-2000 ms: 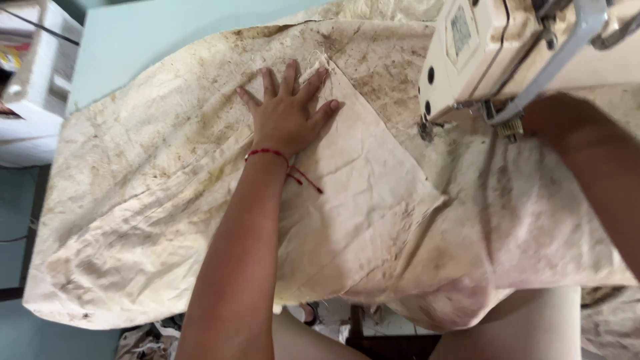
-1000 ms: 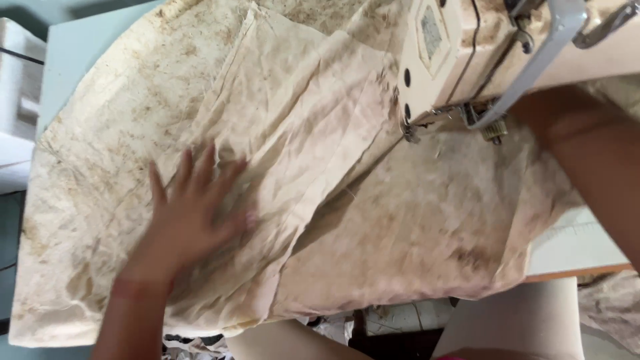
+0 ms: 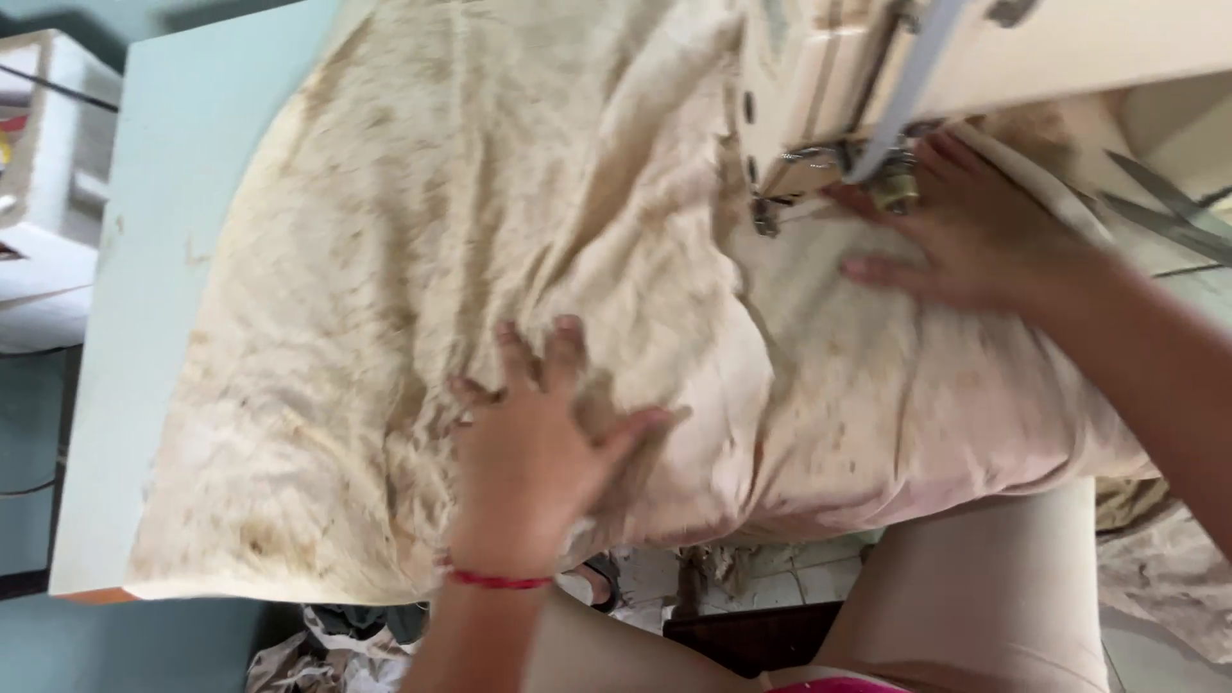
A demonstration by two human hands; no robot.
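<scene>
A large stained cream cloth [image 3: 318, 318] covers most of the table. On its lower middle rests my left hand [image 3: 529, 452], fingers spread, with a red string bracelet at the wrist. My right hand [image 3: 972, 231] lies on the cloth under the arm of a cream sewing machine [image 3: 1059, 58], partly hidden by the machine's metal parts, thumb and fingers apart. The presser foot [image 3: 765, 217] is just left of my right fingertips, beside a raw edge of an upper cloth layer [image 3: 746, 356].
Metal scissors [image 3: 1169, 207] lie on the table at the right. The pale blue tabletop [image 3: 183, 192] shows at the left, beside a white foam box [image 3: 58, 192]. Crumpled fabric scraps [image 3: 318, 654] are below the table. My legs are under the front edge.
The cloth has been shifted and turned, and the layer edge now runs beside the presser foot. My right hand, earlier hidden behind the machine, shows now. My left hand has moved over the cloth.
</scene>
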